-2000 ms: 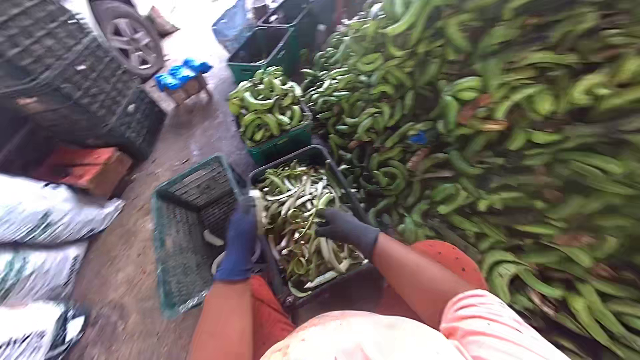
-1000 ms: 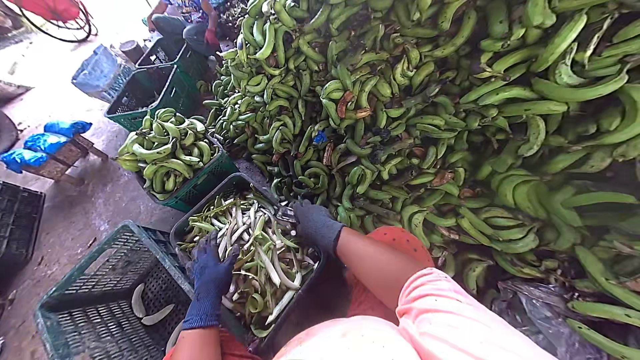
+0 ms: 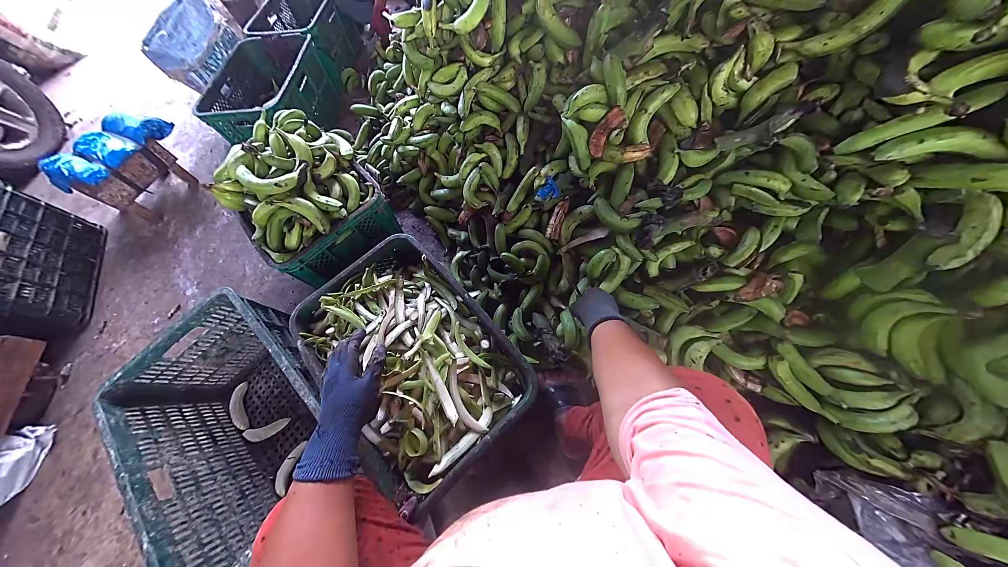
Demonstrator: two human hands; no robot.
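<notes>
My left hand point(image 3: 346, 405), in a blue knit glove, rests over the left side of a dark crate point(image 3: 516, 366) filled with green and whitish banana peels point(image 3: 425, 346). Its fingers are spread over the peels, with no fruit visible in them. My right hand point(image 3: 596, 309), in a dark grey glove, reaches into the near edge of a large heap of green bananas point(image 3: 630, 189); its fingertips are partly hidden against the fruit. Left of the peels stands a green slatted crate point(image 3: 205, 394) with several peeled bananas point(image 3: 266, 430) at its bottom.
A green crate point(image 3: 339, 248) heaped with unpeeled bananas stands beyond the peels. Farther back are more green crates point(image 3: 252, 87), and a low wooden bench point(image 3: 130, 177) with blue plastic on it. A black crate point(image 3: 47, 260) and a vehicle wheel point(image 3: 27, 118) are at the left.
My right hand has moved off the peels to the banana heap on the right; a second ago it was above the peel crate's far right side. My left hand stays over the peels.
</notes>
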